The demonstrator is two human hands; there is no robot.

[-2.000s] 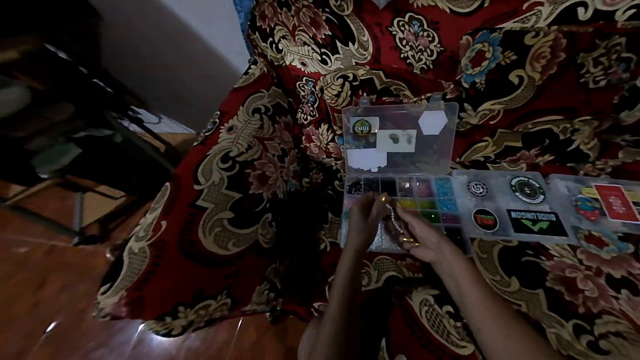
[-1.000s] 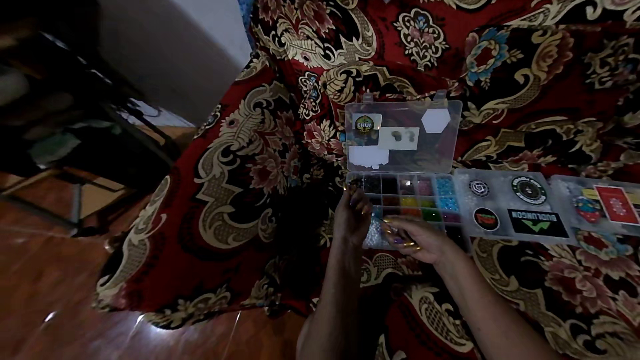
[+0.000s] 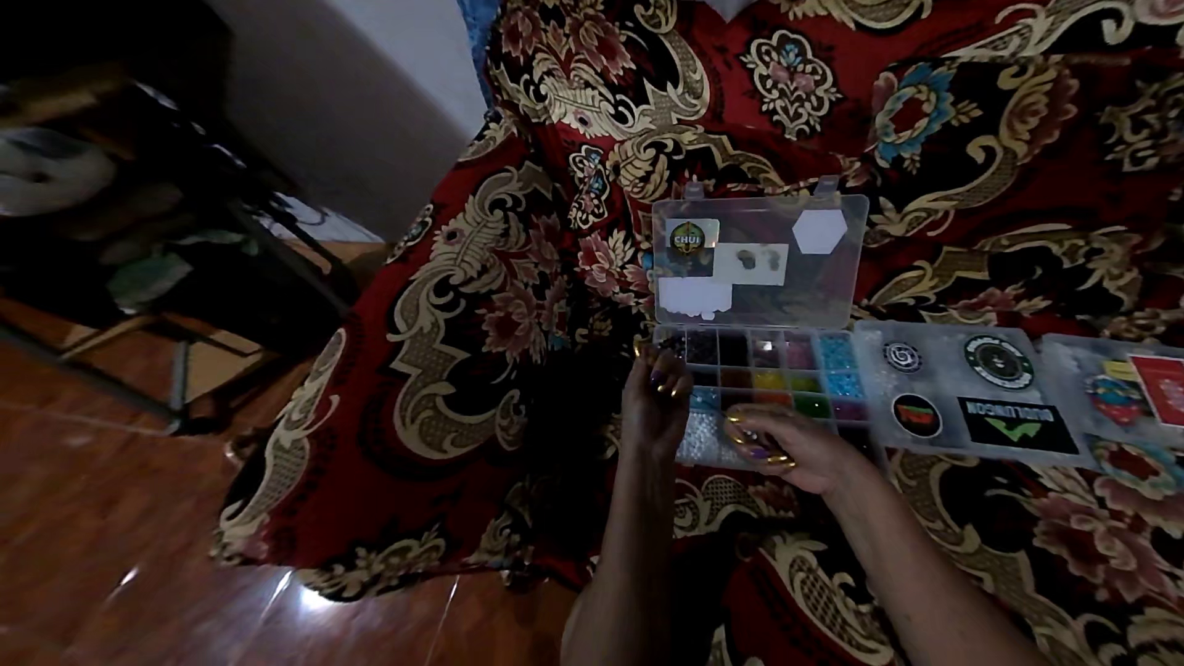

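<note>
A clear plastic compartment box (image 3: 782, 370) lies on the patterned cover, its see-through lid (image 3: 814, 296) raised and bearing stickers. Small beads of several colours fill its compartments, with white beads (image 3: 705, 437) in the near-left one. My left hand (image 3: 659, 393) is raised at the box's left edge, its fingers bent; whether something thin is between them cannot be told. Over the front compartments, my right hand (image 3: 786, 444) has curled fingers with long gold and purple nails. Its palm is hidden, and what it holds cannot be made out.
Two more closed plastic boxes with stickers, a nearer one (image 3: 939, 388) and a farther one (image 3: 1082, 398), lie to the right. The red, black and cream floral cover (image 3: 462, 444) drapes down to the tiled floor (image 3: 83, 518). A dark metal-framed stand (image 3: 176, 370) holds things at the left.
My hands were together over the box two seconds ago; the left has moved away to the left and they are now apart. The right hand remains over the front compartments.
</note>
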